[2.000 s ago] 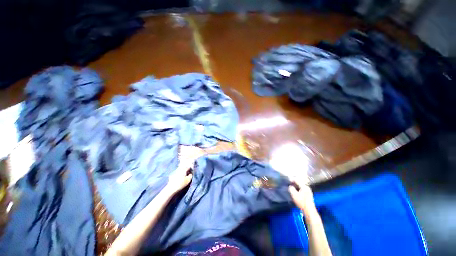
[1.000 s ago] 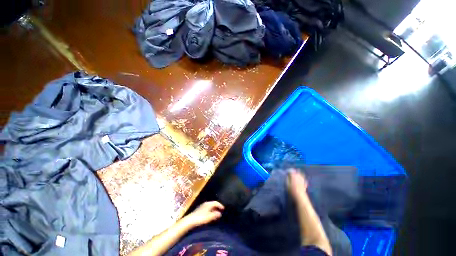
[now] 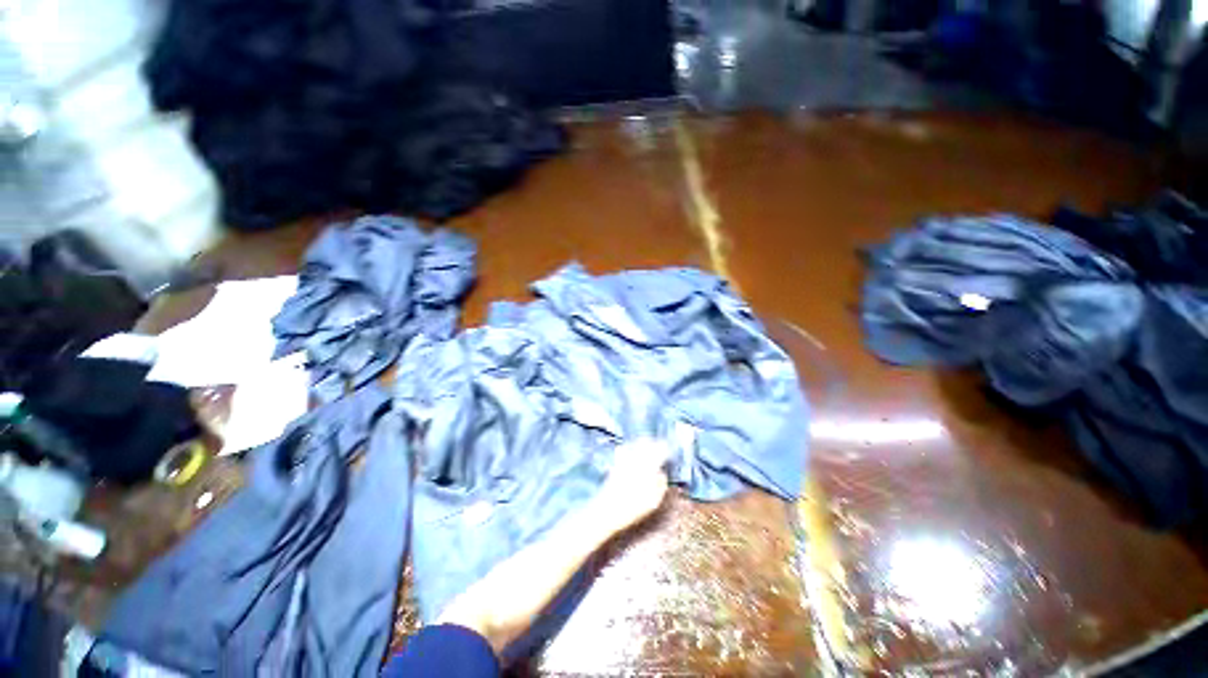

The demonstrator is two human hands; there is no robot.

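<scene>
Crumpled blue-grey garments [image 3: 729, 364] lie bunched on the red-brown table [image 3: 848, 172] in front of me. My left hand [image 3: 643, 477] reaches in from the bottom, below a dark blue sleeve. It is on the near edge of these garments, beside a small pale patch. Its fingers are blurred, so I cannot tell whether they grip the cloth. A dark strip shows beneath my forearm; I cannot tell what it is. My right hand is not in view.
A grey heap [image 3: 378, 285] and a long grey piece [image 3: 331, 556] lie left. White papers [image 3: 232, 331], yellow tape roll [image 3: 182, 461] and white bottle [image 3: 73, 536] are farther left. Black garments [image 3: 371, 146] lie at the back left, a grey pile [image 3: 967, 285] at right.
The view has swung from the blue tub to the table. The dark grey garment handled over the tub is out of view. My left hand now reaches to the middle garments; my right hand has left the picture.
</scene>
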